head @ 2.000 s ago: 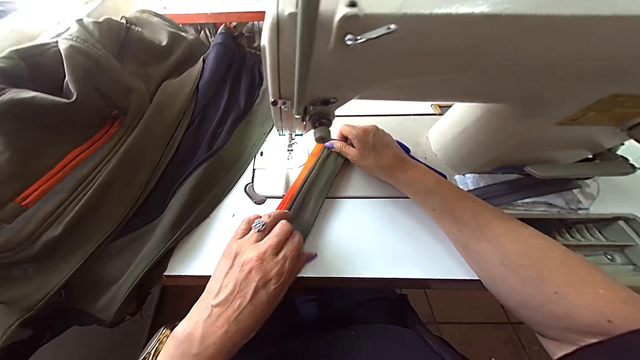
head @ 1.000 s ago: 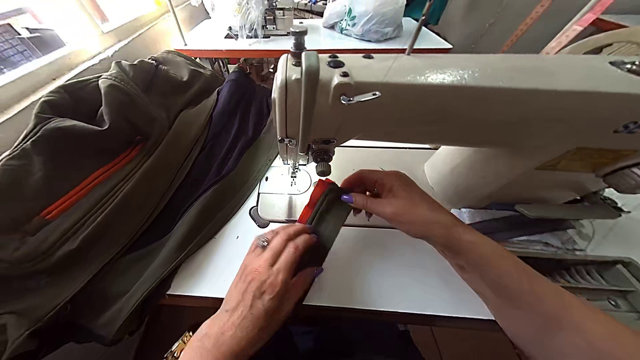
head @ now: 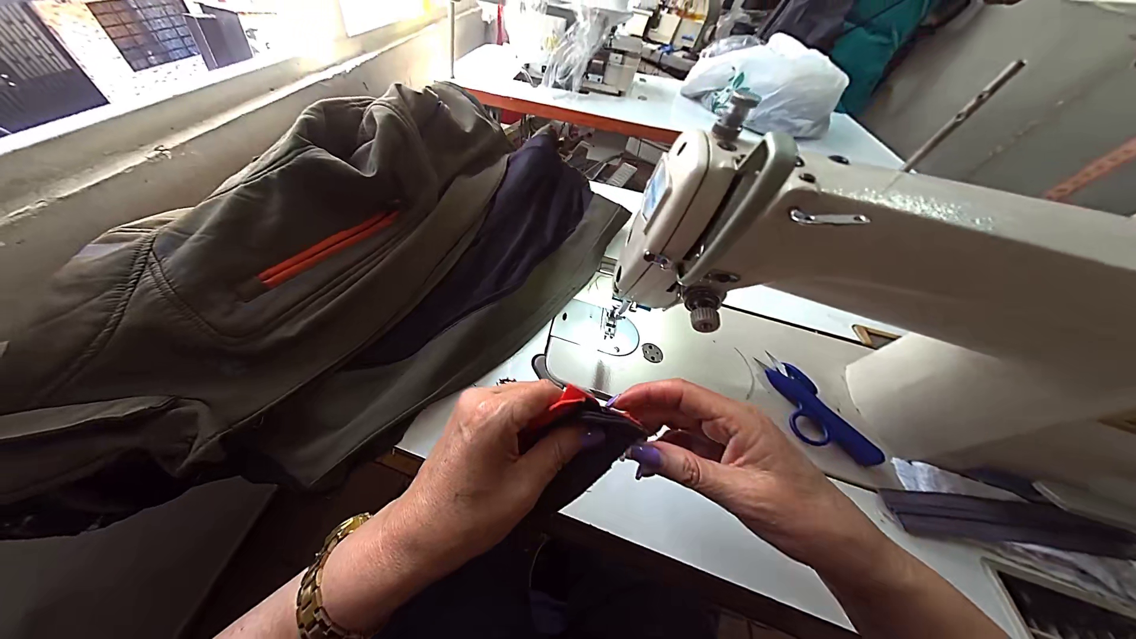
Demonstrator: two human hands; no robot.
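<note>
My left hand (head: 497, 453) grips a folded dark fabric piece (head: 581, 466) with red-orange fabric along its upper edge, above the front of the sewing table. My right hand (head: 723, 453) is at the piece's right end, thumb and forefinger close to its edge; whether they pinch it is hard to tell. Just beyond my hands stands an industrial sewing machine (head: 887, 240), its presser foot (head: 612, 319) over the lit needle plate. Blue-handled thread snips (head: 821, 413) lie on the machine bed, right of the needle.
An olive jacket (head: 319, 311) with an orange-trimmed pocket is heaped at left beside a navy garment part (head: 497, 257). Dark fabric strips (head: 1003, 519) lie at right. Behind, a second table (head: 652, 111) holds a white plastic bag (head: 772, 84). A thread stand rod (head: 967, 115) rises behind the machine.
Both hands have brought the fabric piece away from beside the machine's needle area toward me, and it is now folded in my left hand. The thread snips have come into fuller sight. The view has shifted.
</note>
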